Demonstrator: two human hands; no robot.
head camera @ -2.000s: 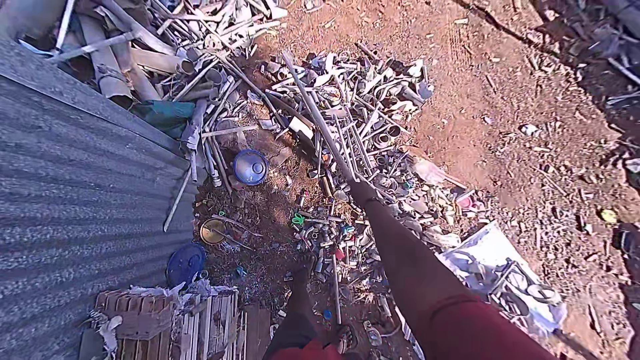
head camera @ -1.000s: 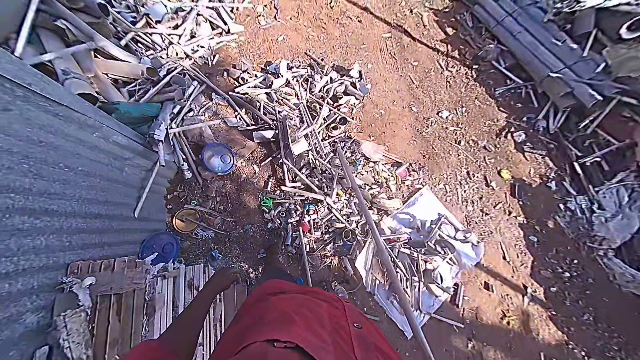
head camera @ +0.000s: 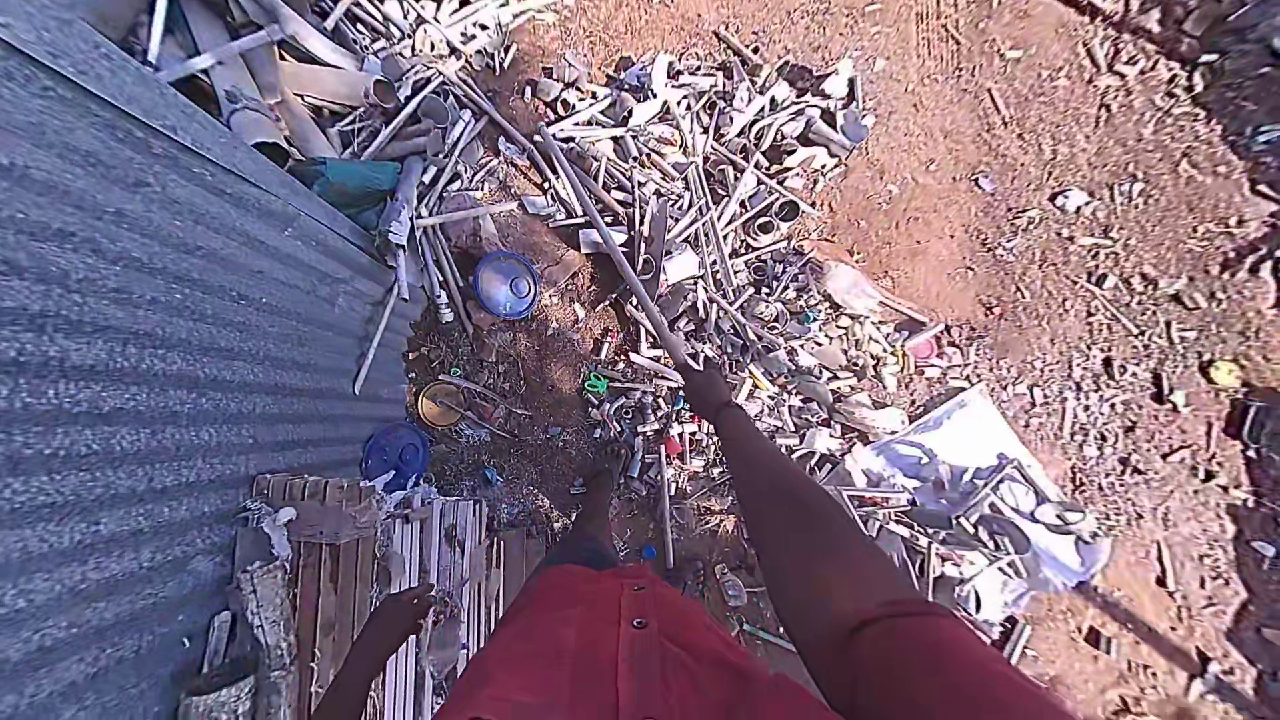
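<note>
My right hand (head camera: 706,388) is closed around the near end of a long thin pole (head camera: 618,250), which slants up and to the left over a heap of scrap pipes (head camera: 700,170). At the lower left my left hand (head camera: 404,606) hangs over a slatted wooden pallet (head camera: 460,560), holding nothing that I can see, its fingers slightly apart. Small mixed scrap, with a green piece (head camera: 596,383) among it, lies to the left of my right hand. Beyond the left hand, a blue lid (head camera: 396,455) rests by the pallet.
Corrugated metal sheeting (head camera: 180,330) fills the left side. Larger pipes (head camera: 330,85) are piled at the upper left. A blue round container (head camera: 506,285) and a yellowish round lid (head camera: 441,404) lie on the ground. A white sheet (head camera: 950,440) with pipe pieces lies at the right.
A second ago the pole slanted down toward the lower right; now my right arm reaches forward and the pole lies over the heap. My left hand has stayed low near the pallet.
</note>
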